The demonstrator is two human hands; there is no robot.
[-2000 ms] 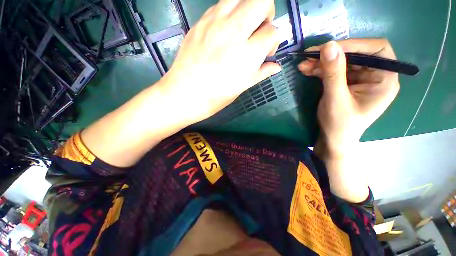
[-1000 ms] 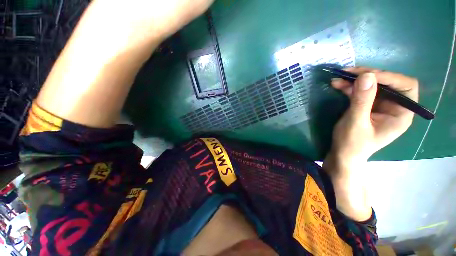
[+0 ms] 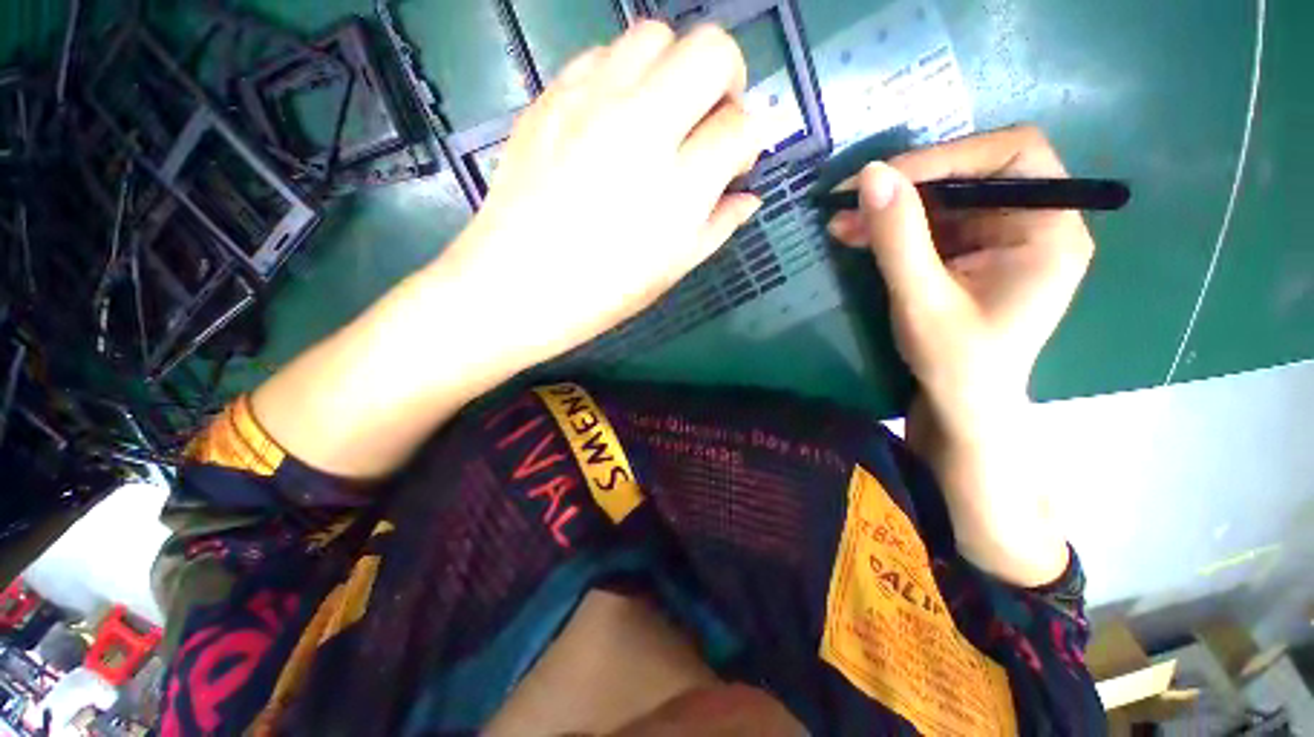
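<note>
My left hand (image 3: 620, 180) holds a black plastic frame (image 3: 816, 87) at its lower edge, over the backing sheet. My right hand (image 3: 994, 245) holds black tweezers (image 3: 1030, 193) like a pen, their tip side pointing left towards the frame's lower edge. The tip is partly hidden by my fingers. The pale backing sheet (image 3: 901, 72) lies on the green mat, with rows of small dark pieces (image 3: 721, 281) below my left hand. I cannot tell if a piece is on the tweezers.
A tangled pile of black frames (image 3: 216, 173) lies at the left, with loose frames (image 3: 458, 141) beside it. A thin pale cord (image 3: 1234, 216) crosses the green mat (image 3: 1124, 87) at the right. Below the bench are a red bin (image 3: 123, 644) and open cardboard boxes (image 3: 1138, 684).
My left hand has come back down from the top edge, now holding a frame over the sheet. My right hand has moved left and slightly up with the tweezers.
</note>
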